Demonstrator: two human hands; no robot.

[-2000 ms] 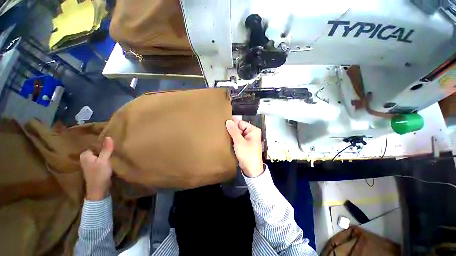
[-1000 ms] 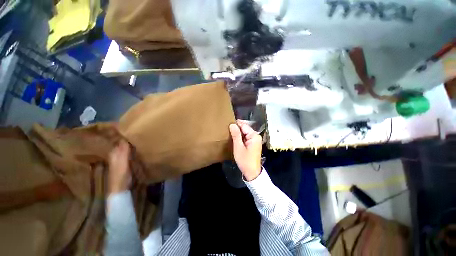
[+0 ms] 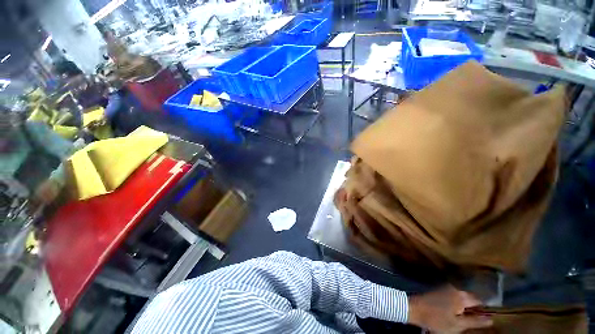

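My left hand [image 3: 450,310] is at the lower right, at the end of a striped sleeve, with its fingers closed on the edge of a brown fabric piece [image 3: 541,321]. That piece shows a darker band and is cut off by the picture's edge. A large stack of brown pieces [image 3: 450,150] lies above my hand on a small metal side table [image 3: 328,209], its top piece spread and its lower layers crumpled. My right hand is out of the picture, and so is the sewing machine.
Blue bins [image 3: 277,75] stand on a low metal stand beyond the floor, and another blue bin [image 3: 434,52] is behind the stack. At left, yellow cloth [image 3: 117,160] lies on a red surface [image 3: 107,228], near a blurred person. A white scrap [image 3: 282,220] is on the floor.
The view has swung left, away from the machine to the side table and workshop. The right hand and the machine have left the picture; the left hand now shows at lower right.
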